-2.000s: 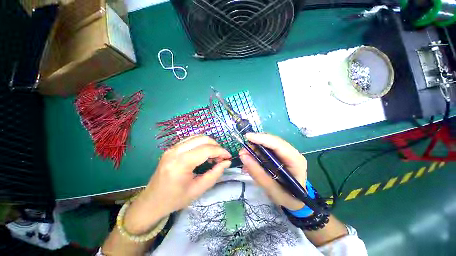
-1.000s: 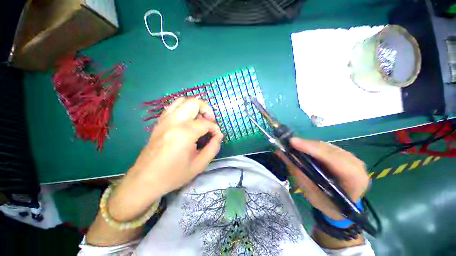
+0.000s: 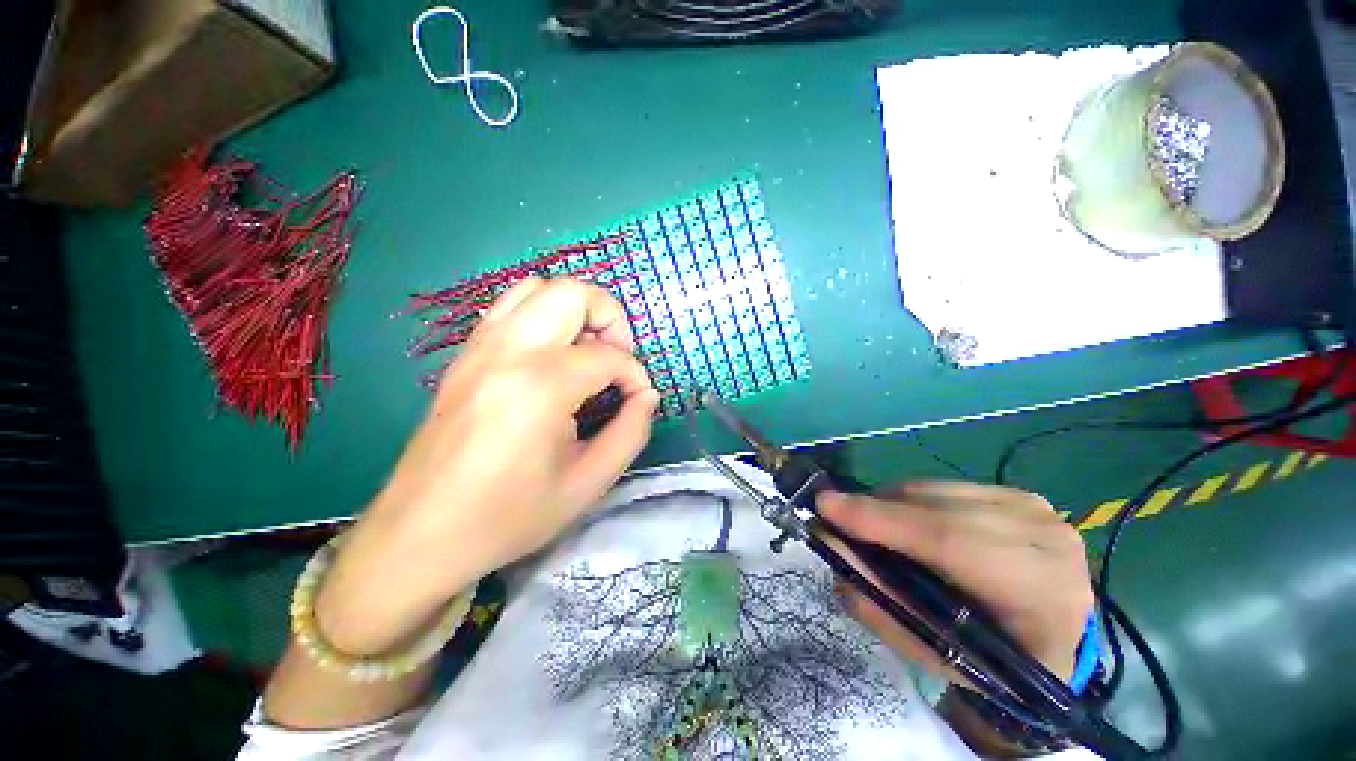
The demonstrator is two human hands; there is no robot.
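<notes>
The PCB panel (image 3: pixel 729 298) lies on the green mat in front of me, with several red wires sticking out to its left. My left hand (image 3: pixel 543 409) is over the panel's lower left part, fingertips pinched near its lower edge; whatever is between them is too small to tell. My right hand (image 3: pixel 967 572) holds the soldering iron (image 3: pixel 892 572), its tip and thin second prong at the panel's lower edge, just right of my left fingertips. A pile of loose red lead wires (image 3: pixel 260 298) lies to the left.
A tip-cleaning pot (image 3: pixel 1108 171) with silvery bits stands on a white pad (image 3: pixel 967 223) at right. A cardboard box (image 3: pixel 194 89) is at upper left, a white cord loop (image 3: pixel 464 72) beside it. The fan (image 3: pixel 714 15) is at the top edge. Cables hang at lower right.
The iron first moved right, off my left fingers, then back left and down to the panel's lower edge. My left hand moved left onto the panel. The view has shifted, showing less of the fan.
</notes>
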